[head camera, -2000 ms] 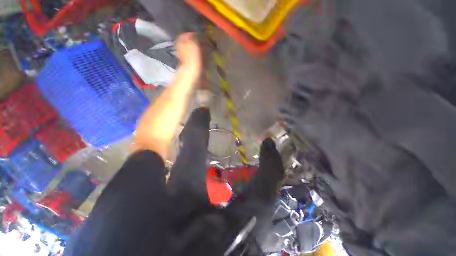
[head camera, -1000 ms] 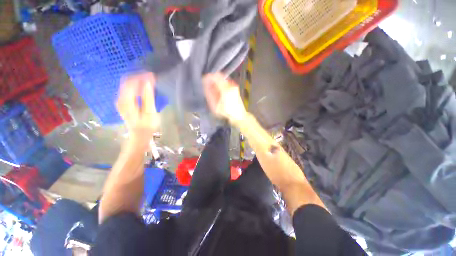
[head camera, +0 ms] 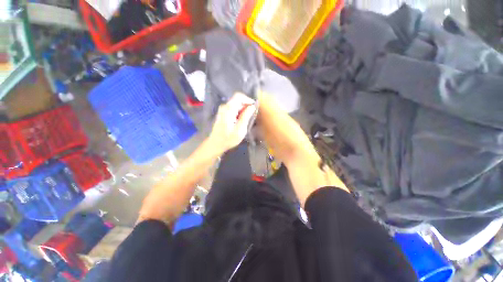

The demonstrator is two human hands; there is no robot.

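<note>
My left hand [head camera: 234,120] is in front of me at the middle, its fingers closed on the near edge of a grey garment piece [head camera: 229,63]. The grey piece spreads away from me, up the frame. My right hand [head camera: 261,104] is beside the left one at the same cloth; its fingers are mostly hidden behind the left hand and the cloth, so its grip does not show. A large heap of grey garment pieces [head camera: 430,132] lies to the right.
A blue plastic crate [head camera: 143,115] stands on the floor at left, red crates [head camera: 47,135] beyond it. A red basket [head camera: 138,34] is at top left. A yellow-and-red basket [head camera: 287,59] is at top centre. A blue bucket [head camera: 424,259] is at lower right.
The hands have come together at the middle; one second ago they were apart, with grey cloth between them. Two seconds ago one arm reached forward at left. The view has shifted.
</note>
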